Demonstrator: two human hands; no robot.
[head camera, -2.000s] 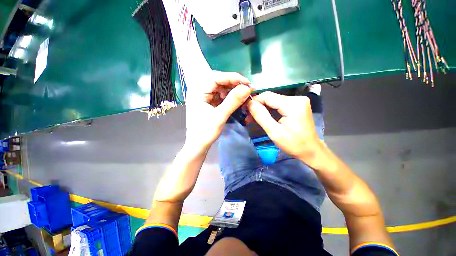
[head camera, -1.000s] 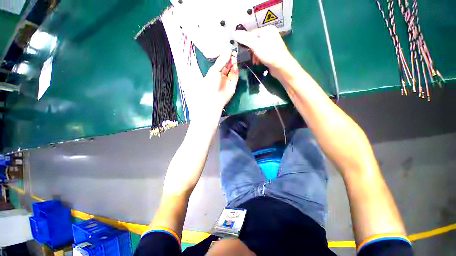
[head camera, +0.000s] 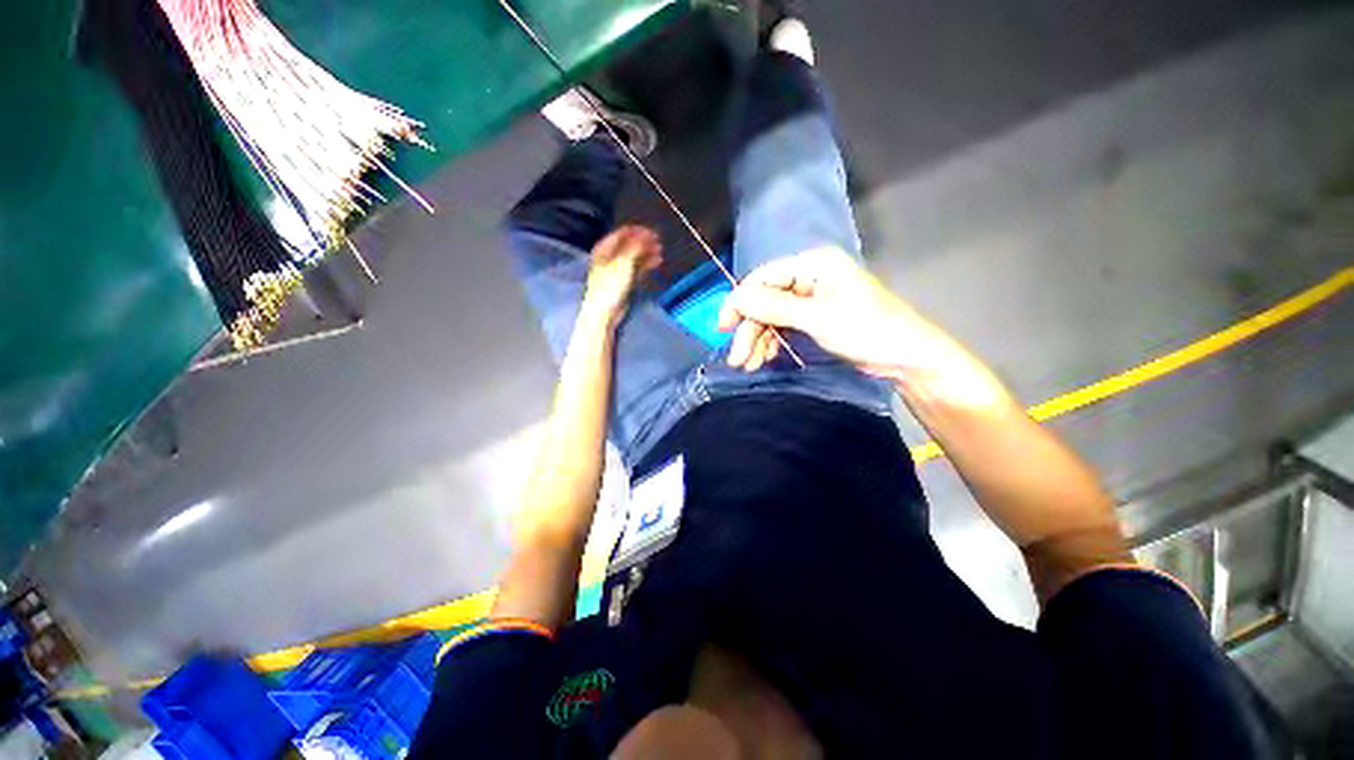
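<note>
A thin wire being twisted runs taut from the top edge of the view, over the bench edge, down to my right hand. My right hand pinches it near its lower end, above my lap. My left hand is beside the wire, a little blurred, with fingers curled; no wire shows in it. The white/pink lead wires lie on the green bench at the upper left, their gold tips over the near edge. The black lead wires lie left of them. The twisting machine is out of view.
The green bench fills the upper left. My jeans and shoes are below its edge, with a blue thing between my legs. Blue crates stand on the floor at the lower left. A metal frame is at the right. A yellow line crosses the floor.
The view has swung down and right, so the machine and finished twisted pairs are out of view. Both hands have left the machine and come back over my lap; the wire is now stretched straight.
</note>
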